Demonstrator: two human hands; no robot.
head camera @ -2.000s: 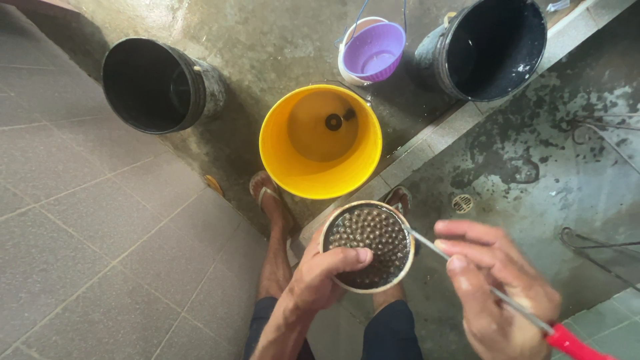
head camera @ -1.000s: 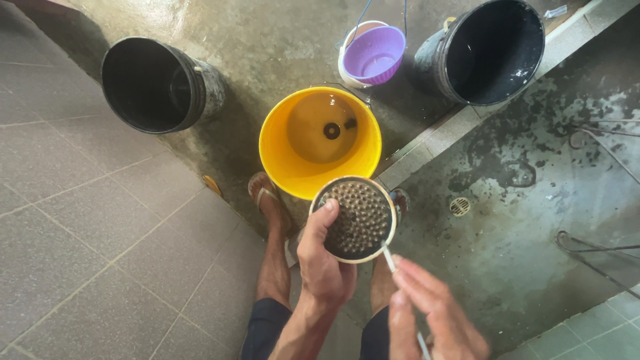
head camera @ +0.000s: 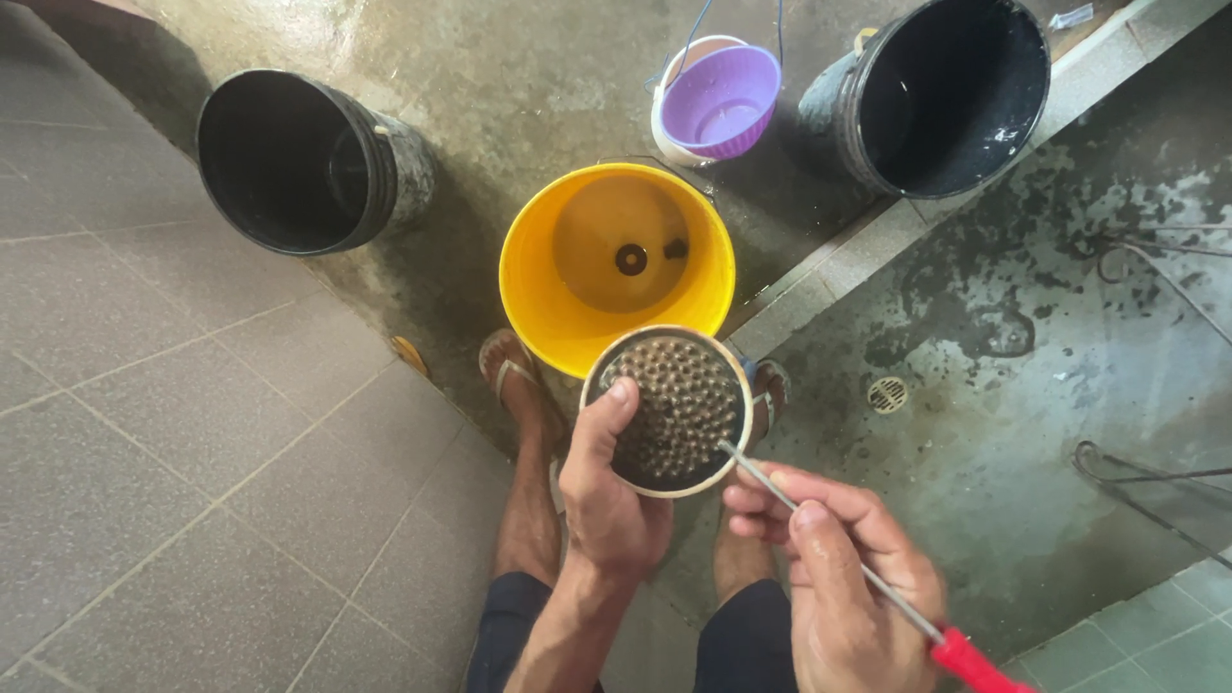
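Observation:
My left hand [head camera: 611, 481] grips a round shower head [head camera: 679, 414] with a pale rim and a dark face full of small nubs, thumb over its left edge. My right hand [head camera: 847, 568] holds a screwdriver [head camera: 885, 587] with a red handle by its metal shaft, the tip against the face near the lower right rim. Just beyond the shower head stands a yellow bucket [head camera: 525, 289] holding shallow liquid, with a dark ring [head camera: 630, 259] and a small dark piece [head camera: 676, 249] in it.
Black buckets stand at left [head camera: 289, 164] and at upper right [head camera: 943, 96]. A purple basket [head camera: 722, 101] sits in a white pail [head camera: 664, 130] between them. A raised tiled edge [head camera: 866, 250] crosses the floor. At right are a floor drain [head camera: 887, 395] and bent metal rods [head camera: 1145, 476].
The screwdriver tip has moved from the upper right rim to the lower right part of the face. My left hand's hold on the shower head has shifted.

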